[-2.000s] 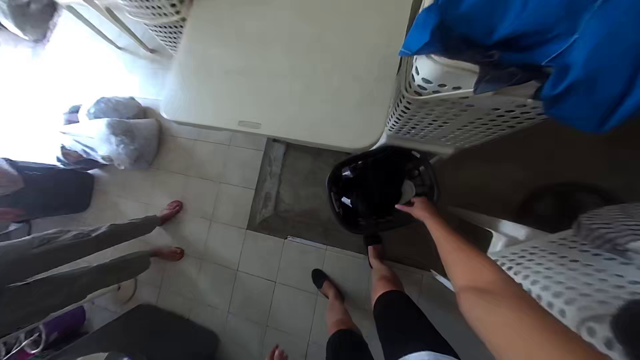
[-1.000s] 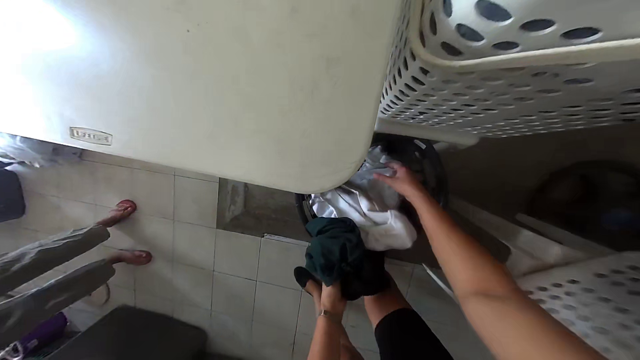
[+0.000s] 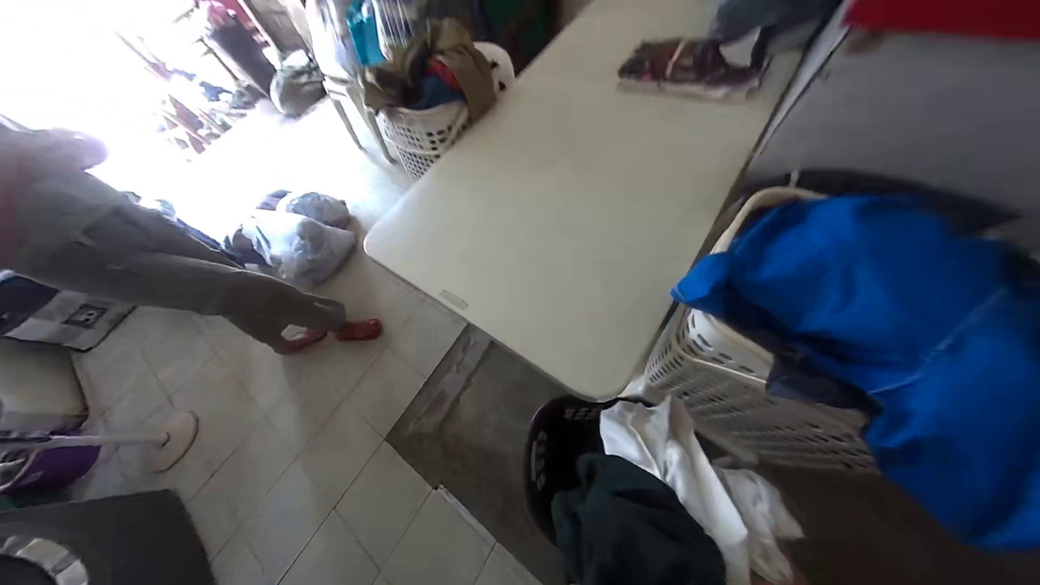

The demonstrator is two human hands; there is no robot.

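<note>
A black plastic laundry basket [image 3: 539,463] stands low beside the folding table's corner. Dark green cloth [image 3: 638,524] and white cloth [image 3: 678,463] bunch over its right side and cover part of its opening. Beside the white cloth is a pale, thin, sheer bundle [image 3: 760,516], its material unclear. At the bottom edge, by this bundle, a sliver of skin [image 3: 780,579] shows, seemingly of my right hand; its fingers and grip are hidden. My left hand is not seen; whether it is beneath the dark cloth cannot be told.
The white folding table [image 3: 552,219] bears folded patterned cloth [image 3: 691,65]. White perforated baskets [image 3: 747,398] with a large blue cloth [image 3: 902,349] stand at right. A person in grey trousers [image 3: 195,280] stands at left, near bagged bundles [image 3: 301,244] and a mop-like tool [image 3: 175,441].
The black basket looked nearly empty two seconds ago; one second ago both hands were at dark and white cloth there. Now the hands are almost wholly out of sight. The view has swung widely.
</note>
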